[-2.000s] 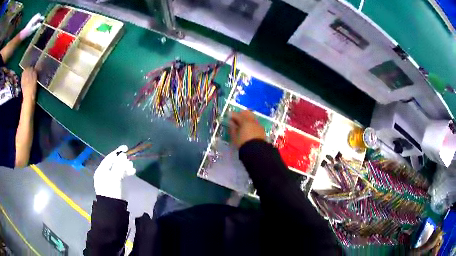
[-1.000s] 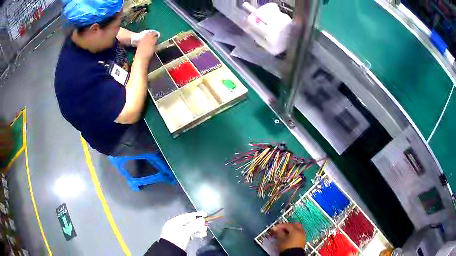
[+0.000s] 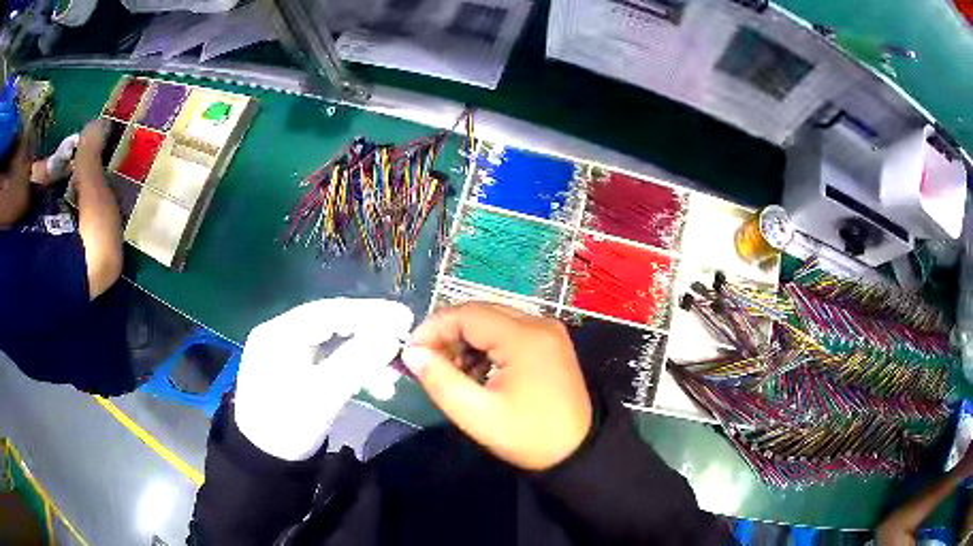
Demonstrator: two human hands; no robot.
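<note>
My left hand (image 3: 309,373), in a white glove, and my bare right hand (image 3: 512,384) meet fingertip to fingertip in front of the tray. A small dark piece with a pale tip (image 3: 404,346) shows between them. My left fingers are closed around the part-built harness, mostly hidden by the glove. My right thumb and forefinger pinch at the same spot; the lead wire there is barely visible. The white sorting tray (image 3: 573,267) holds blue, dark red, green, red and black wires; my right hand covers its near left part.
Loose harness pile (image 3: 373,203) left of the tray; overlapped harness stack (image 3: 832,384) to its right. Amber round container (image 3: 761,235) at the tray's right corner, bench machine (image 3: 854,203) behind. A person (image 3: 53,267) works at a second tray (image 3: 160,229) far left. An arm (image 3: 928,507) shows lower right.
My right hand has left the tray compartments and come to my left fingertips. My left hand is now closer to the tray. The view has swung back right from the neighbour's side.
</note>
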